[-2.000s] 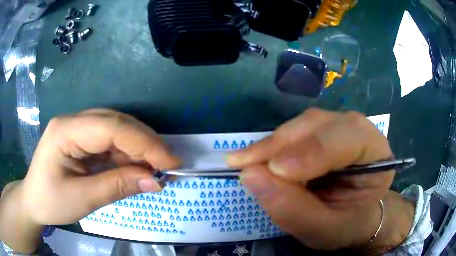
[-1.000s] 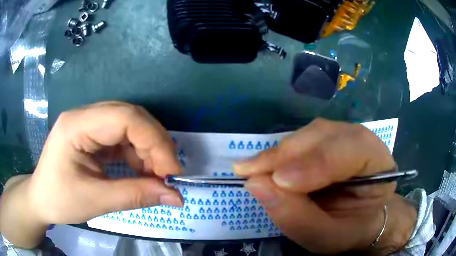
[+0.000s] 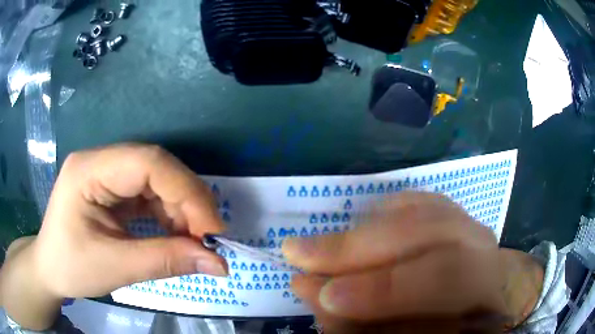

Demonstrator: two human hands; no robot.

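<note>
My left hand (image 3: pixel 121 225) pinches a small dark-and-silver component (image 3: pixel 209 241) between thumb and fingertip, over the left part of the white sheet. My right hand (image 3: pixel 398 261) is motion-blurred and holds slim silver tweezers (image 3: pixel 251 250), whose tips reach the component; whether they touch it is unclear. The tweezers' rear is hidden by the hand. The white release sheet (image 3: pixel 251 201) with rows of tiny blue drop-shaped stickers lies under both hands, with bare patches where no stickers show.
Loose silver components (image 3: pixel 96 45) lie upper left. A ribbed black module stack (image 3: pixel 277 59) stands top centre, a second stack with orange tails (image 3: pixel 381 23) beside it. A single dark module (image 3: pixel 403 98) lies right of centre. White paper (image 3: pixel 547 75) lies far right.
My right hand has swung lower and nearer my left hand, tilting the tweezers so their tips point up-left. More of the sheet's right side shows. The whole view has shifted slightly.
</note>
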